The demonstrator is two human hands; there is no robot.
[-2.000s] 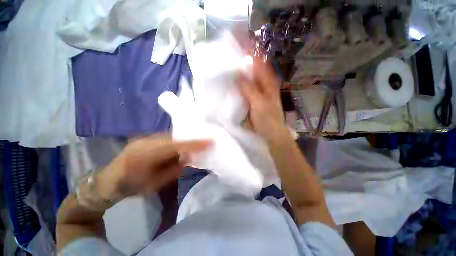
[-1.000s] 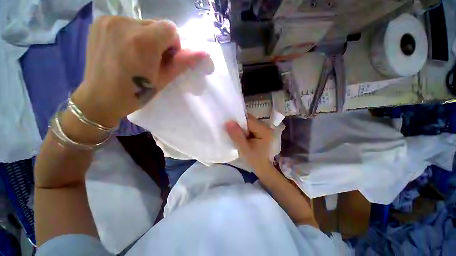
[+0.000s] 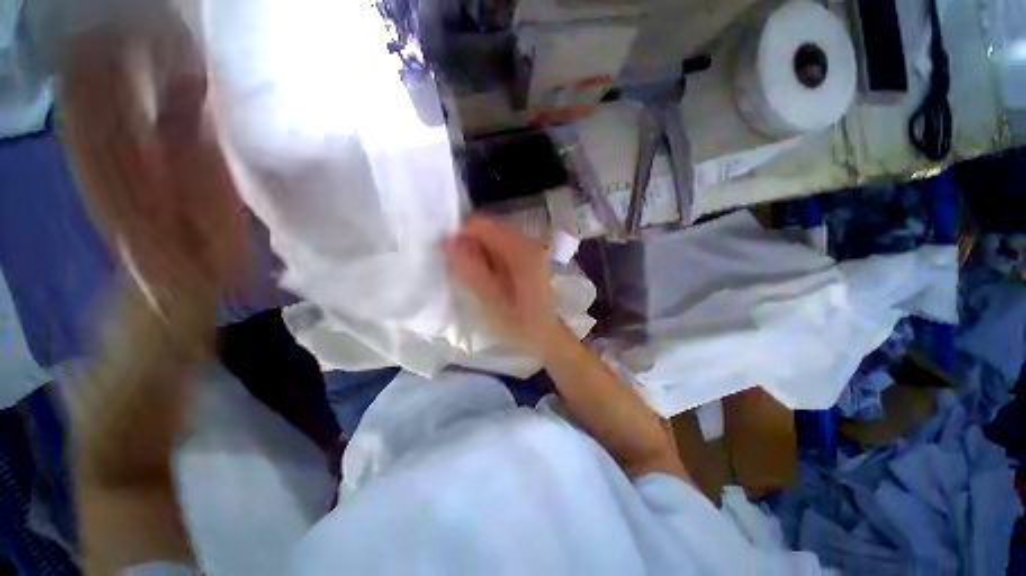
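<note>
A white garment piece (image 3: pixel 338 191) spreads from the glaring machine area at the top down towards the lap, its lower edge crumpled. My right hand (image 3: pixel 501 276) pinches its right edge between thumb and fingers. My left hand (image 3: pixel 158 146) is strongly blurred at the upper left, beside the cloth's left edge; its fingers cannot be made out. The machine's needle area (image 3: pixel 405 39) is partly washed out by the lamp. A small white label (image 3: pixel 565 246) shows just right of my right hand.
A black plate (image 3: pixel 515 167), grey two-legged snips (image 3: pixel 660 158), a white roll (image 3: pixel 797 68), a flat black rectangle (image 3: pixel 881 45) and black scissor handles (image 3: pixel 932 122) lie on the machine table. White cloth (image 3: pixel 754 315) hangs below its edge. Light-blue pieces (image 3: pixel 923 495) lie lower right; purple-blue cloth (image 3: pixel 39 236) is left.
My left hand has moved left and is more blurred. The white piece now spreads wider and higher towards the lamp. My right hand still pinches its edge. The view has shifted right.
</note>
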